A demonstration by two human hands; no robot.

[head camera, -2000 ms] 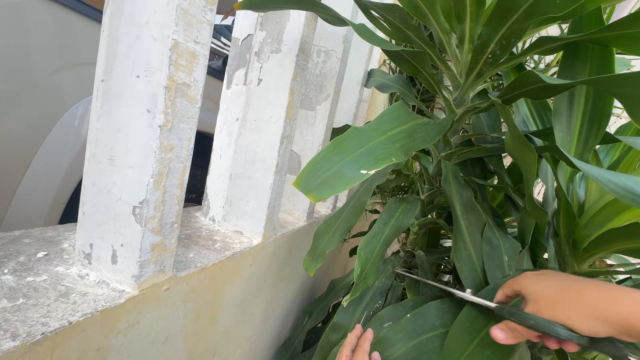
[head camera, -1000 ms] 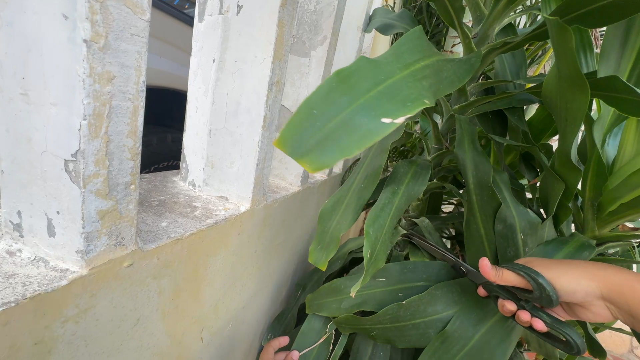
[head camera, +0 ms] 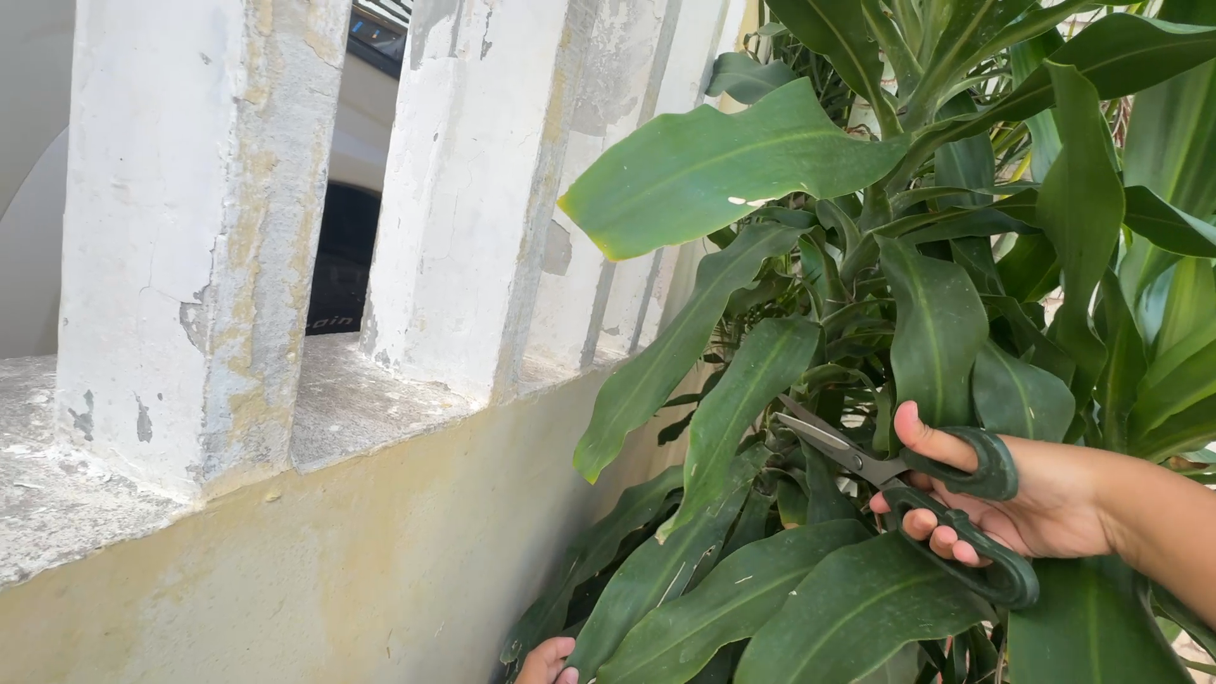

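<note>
My right hand [head camera: 997, 494] holds a pair of scissors with dark green handles [head camera: 983, 556], thumb through one loop and fingers through the other. The scissors' blades [head camera: 836, 446] are parted and point up and left among the stems of a broad-leaved green plant [head camera: 936, 323]. Only the fingertips of my left hand [head camera: 548, 662] show at the bottom edge, against the edge of a low leaf [head camera: 655, 589]; whether they grip it, I cannot tell. A large leaf with a yellowed tip [head camera: 722, 171] spreads above the scissors.
On the left stands a low yellowish wall [head camera: 313, 560] topped with white concrete posts [head camera: 180, 237] whose paint is peeling. Part of a vehicle [head camera: 361, 123] shows between the posts. Leaves hang close around the scissors and against the wall.
The scissors, whose blades looked closed two seconds ago, now have their blades and handles spread in my right hand. My left hand remains low at the frame's edge.
</note>
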